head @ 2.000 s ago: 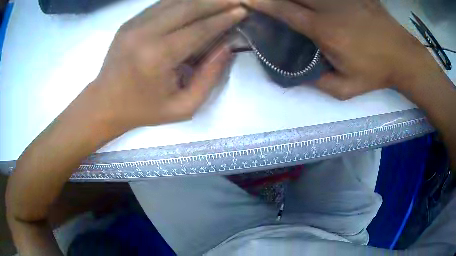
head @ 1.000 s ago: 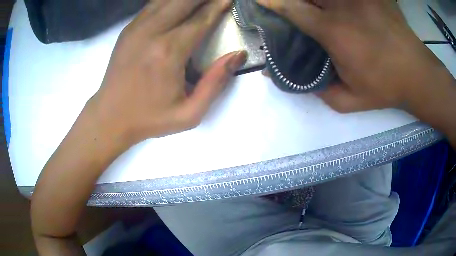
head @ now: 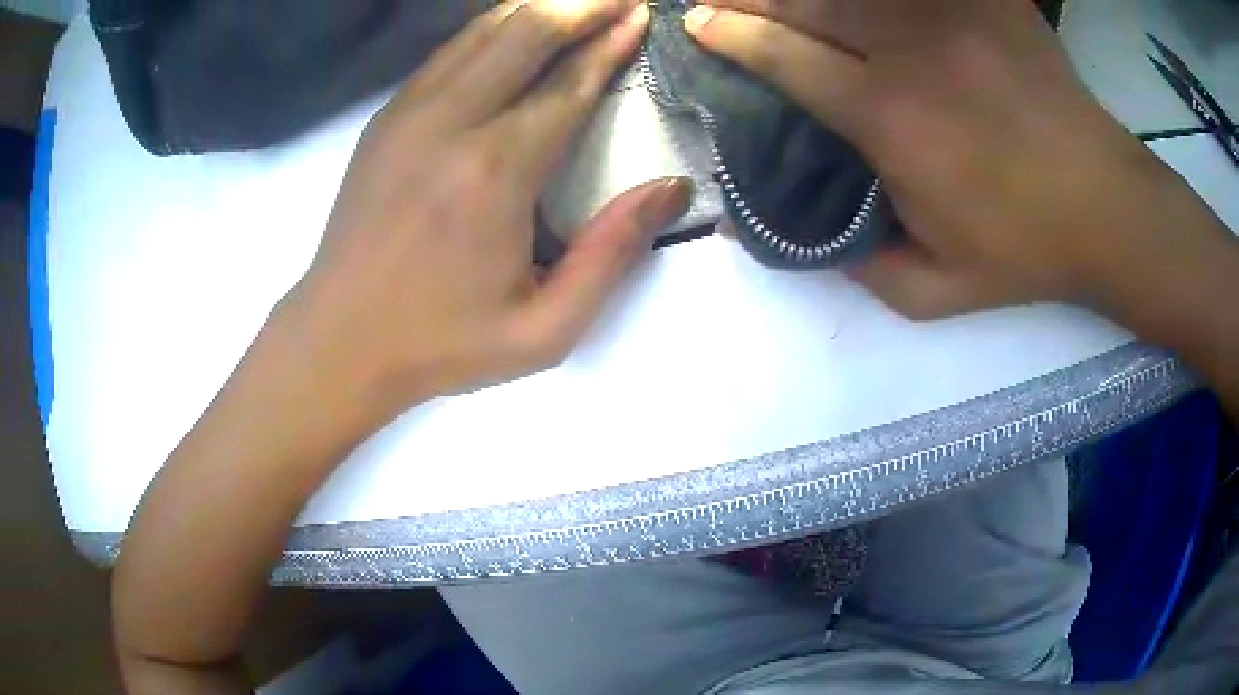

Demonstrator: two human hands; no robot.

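Observation:
The dark grey garment point(head: 272, 75) lies at the upper left and runs under my hands. Its metal zipper point(head: 802, 253) curves in a loop beside my right hand. My left hand point(head: 449, 217) lies palm down, fingertips pressing at the zipper's upper part, thumb out on the metal plate point(head: 632, 156). My right hand point(head: 972, 149) grips the folded cloth with the zipper, its index finger pointing to the top centre. The needle area is cut off by the top edge.
Black thread snips point(head: 1196, 95) lie at the upper right. A measuring tape strip point(head: 707, 516) follows the curved front edge of the white table point(head: 612, 394). Blue tape point(head: 42, 272) is on the left edge. The wearer's light grey trousers point(head: 951, 584) show below.
The view has shifted, so the table and strip sit lower. My left hand has drawn back from the zipper loop, uncovering the metal plate. My right hand still holds the cloth.

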